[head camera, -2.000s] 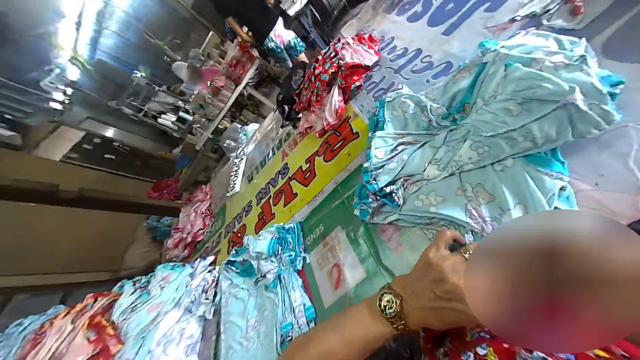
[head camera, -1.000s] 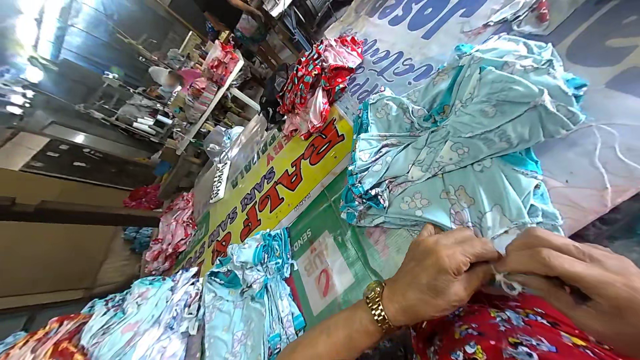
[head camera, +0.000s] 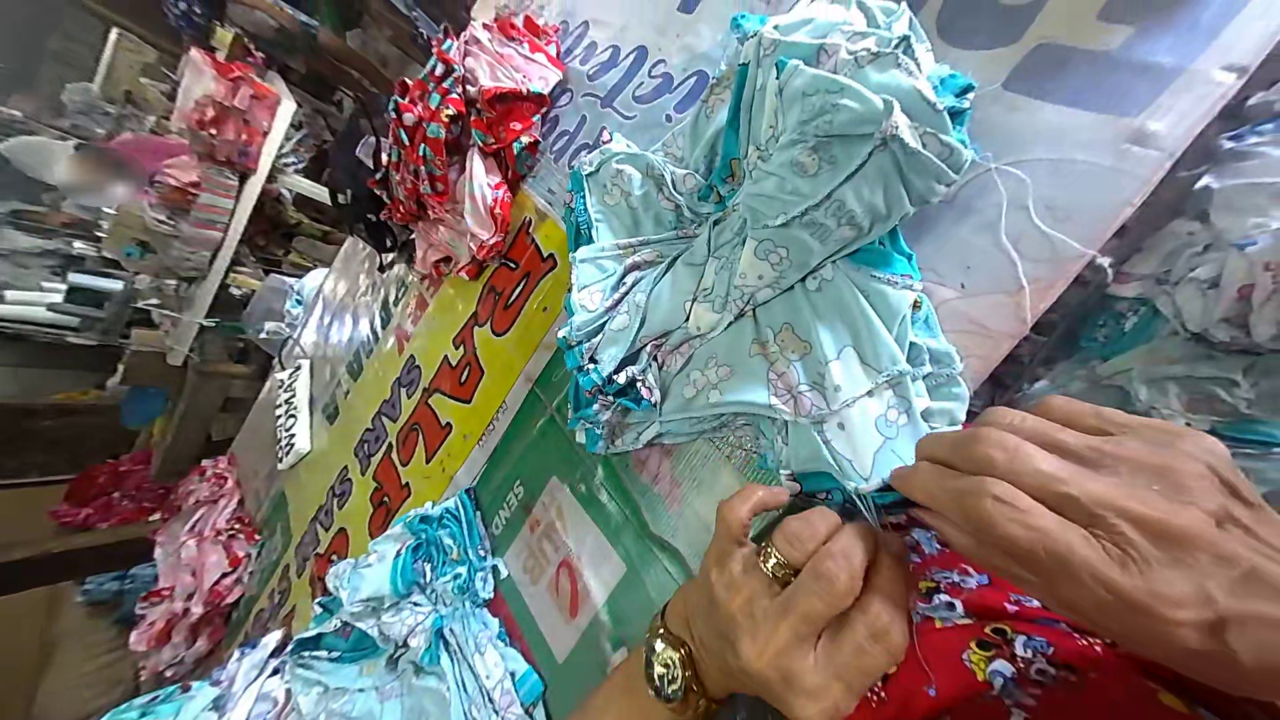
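A pile of pale teal printed garments (head camera: 760, 270) lies in the upper middle. At its lower edge my left hand (head camera: 800, 590), with a gold ring and a gold wristwatch (head camera: 668, 660), has its fingers curled; something dark and small pokes out by the index finger. My right hand (head camera: 1080, 530) is beside it, fingertips bent down on the pile's lower corner, where a fine thread shows between the hands. What the fingertips grip is mostly hidden. Red printed fabric (head camera: 990, 650) lies beneath both hands.
Red and pink garments (head camera: 470, 140) are bunched at the upper left of the pile. More teal garments (head camera: 420, 610) lie at the lower left. Printed tarpaulins (head camera: 560, 560) cover the surface. White string (head camera: 1020, 240) trails at right, near plastic-wrapped goods (head camera: 1200, 260). A shelf (head camera: 235, 220) stands left.
One second ago my hands were together over the red fabric with white string at the fingers. Now they are at the lower edge of the teal pile, which appears closer.
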